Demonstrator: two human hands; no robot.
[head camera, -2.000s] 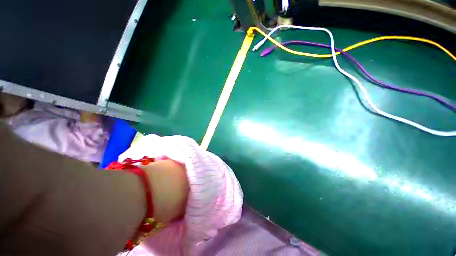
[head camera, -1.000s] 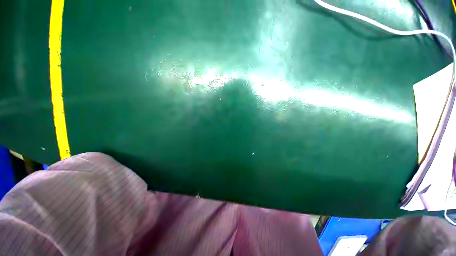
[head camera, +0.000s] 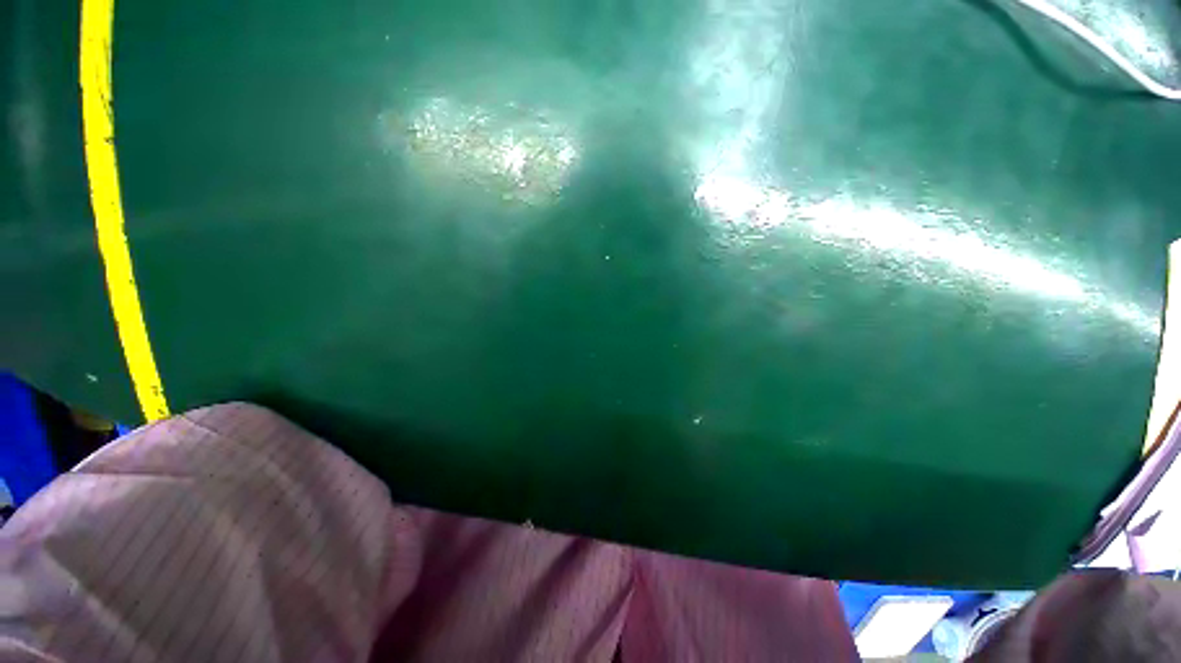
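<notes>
The green mat-covered bench (head camera: 609, 324) lies directly in front of me and fills most of the view. Neither of my hands shows. A pink striped sleeve or garment part (head camera: 220, 518) is at the lower left, against the bench's front edge. Another pink fold (head camera: 1101, 622) is at the lower right corner. Both are cut off by the bottom edge of the picture. Part of a white cable (head camera: 1101, 48) lies on the bench at the upper right.
Yellow tape (head camera: 110, 233) runs down the bench's left side. White paper sheets (head camera: 1162, 376) lie at the right edge. Blue surfaces show below the bench at the lower left (head camera: 26, 434) and lower right, the latter with a pale flat pad (head camera: 903, 624).
The view has swung from the black panel and cables to the bench's front. The left forearm with its red bracelet has left the picture. Lately the view has shifted slightly right-to-left over the paper.
</notes>
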